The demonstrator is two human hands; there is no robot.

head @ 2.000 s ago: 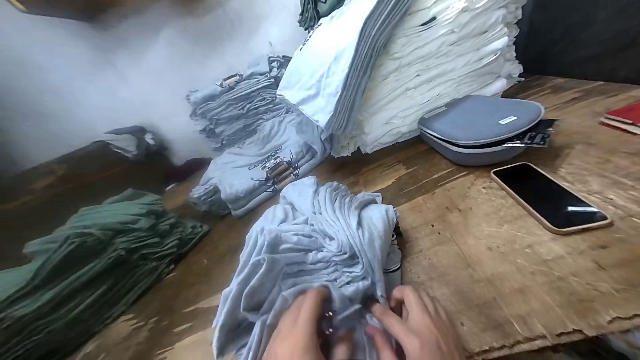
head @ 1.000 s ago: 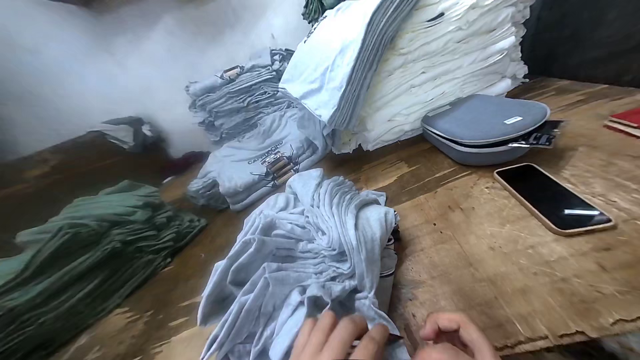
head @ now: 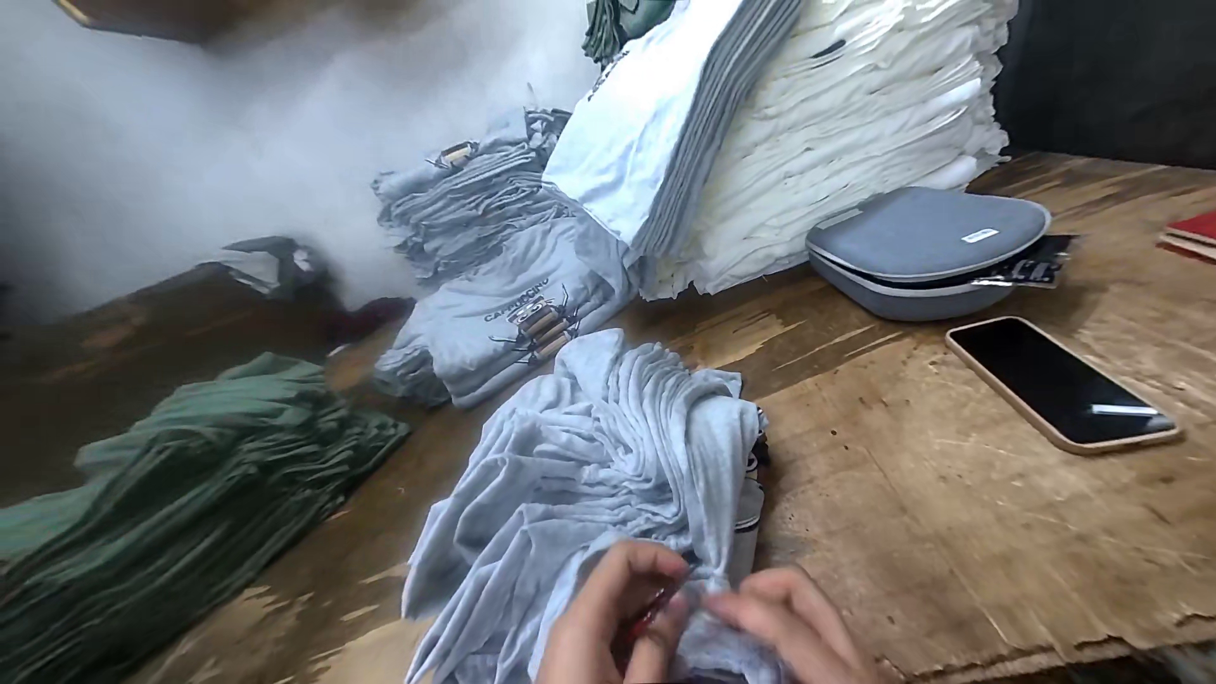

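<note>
A bunched pile of light grey fabric pieces point(head: 608, 465) lies on the wooden table in front of me. At its near end my left hand point(head: 622, 617) has curled fingers around a small dark red item point(head: 651, 611), mostly hidden by the fingers. Just to the right, my right hand point(head: 793, 617) pinches a gathered bit of the grey fabric between thumb and fingertips. The two hands nearly touch. Dark and white printed material point(head: 750, 513) shows under the pile's right edge.
Green fabric point(head: 218, 494) lies left. Behind are folded grey garments point(head: 494, 313) with bundled tan pieces point(head: 543, 331), and a tall stack of white fabric point(head: 855, 123). A grey zip case point(head: 936, 233), a phone point(head: 1064, 385) and a red item point(head: 1197, 233) are at right on the wooden table point(head: 950, 532).
My right hand was apart from the fabric a second ago and has moved left onto it. My left hand has changed from spread fingers to a curled grip.
</note>
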